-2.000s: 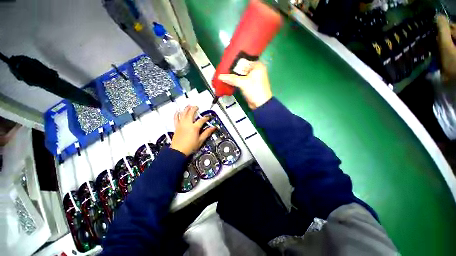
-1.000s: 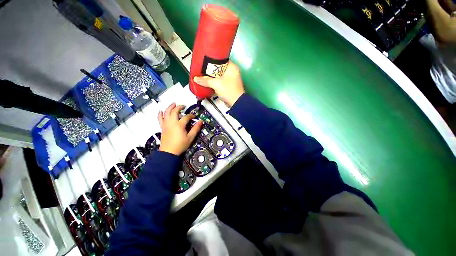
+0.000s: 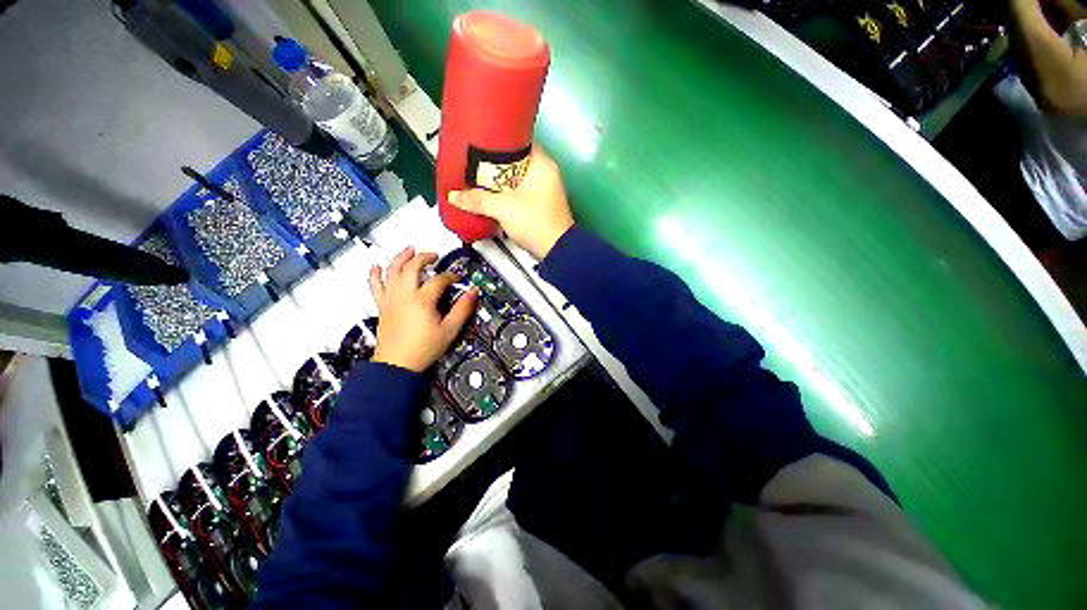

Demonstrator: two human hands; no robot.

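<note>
My right hand (image 3: 525, 205) grips the red bottle (image 3: 491, 107) near its lower end. The bottle is tilted slightly, base up, with its narrow end down at the top end of the rightmost black housing (image 3: 521, 346). The tip itself is hidden or too small to see. My left hand (image 3: 411, 312) rests with fingers spread on the upper part of the housings just left of that one; it holds nothing that I can see. Several open black housings with green circuit boards and round discs stand in a row on the white fixture (image 3: 448, 473).
Blue bins (image 3: 298, 248) of silver screws line the back. A clear bottle with a blue cap (image 3: 353, 123) stands behind them. A black tool (image 3: 84, 248) hangs at left. A green conveyor (image 3: 763, 238) curves along the right. Another person's arm (image 3: 1055, 60) shows at top right.
The red bottle has come down from above the conveyor to the rightmost housing and stands more upright. My left hand stays on the housings. The view has shifted slightly.
</note>
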